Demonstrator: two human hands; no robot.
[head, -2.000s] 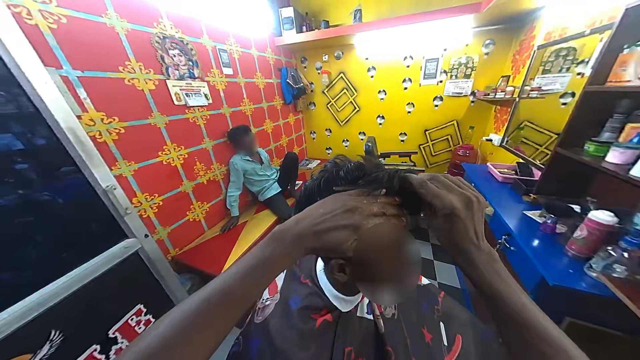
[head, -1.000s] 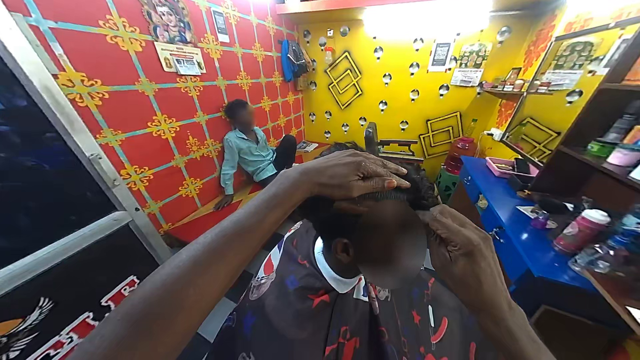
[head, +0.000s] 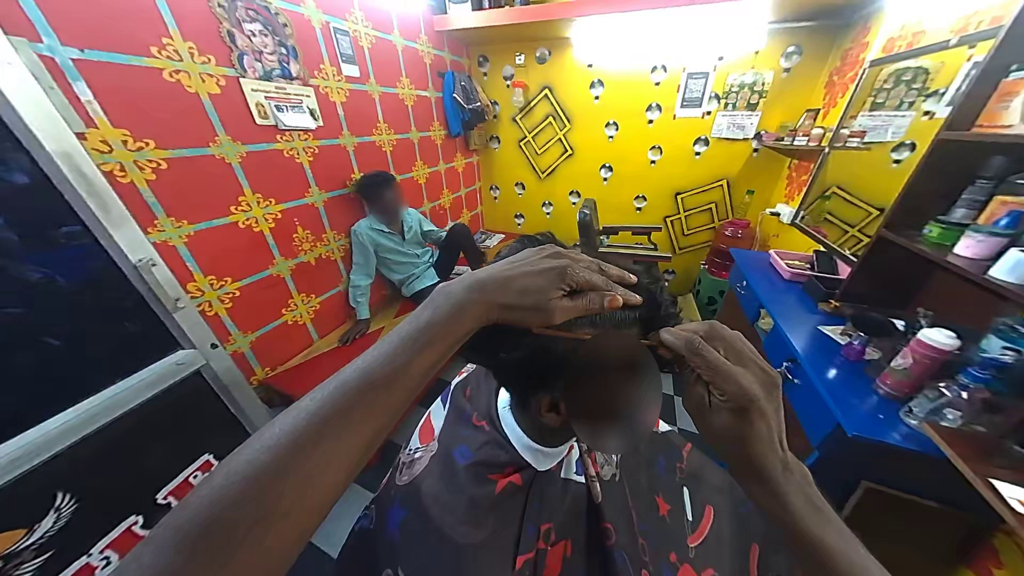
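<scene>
A seated person wears a dark patterned barber's cape [head: 480, 496] with a white neck strip [head: 532, 440]. My left hand [head: 560, 288] lies palm down on top of this person's dark hair [head: 512, 348], its fingers pointing right and holding no tool that I can see. At the right side of the forehead, my right hand [head: 720, 376] pinches the end of a thin orange-brown strip, which looks like a comb [head: 564, 333]. It runs along the front hairline, partly hidden by hair. Fine parallel lines, like comb teeth, show in the hair just above it.
A blue counter [head: 808, 352] on the right bears a pink tray [head: 788, 268], a pink bottle [head: 916, 364] and clear bottles. Dark shelves [head: 920, 248] hold jars. Another person [head: 400, 252] sits on a red bench [head: 320, 384] at the left wall. A glass door [head: 136, 264] stands at far left.
My left hand has gone from the forehead to lie flat on top of the hair. My right hand has come down from the hair to the side of the forehead.
</scene>
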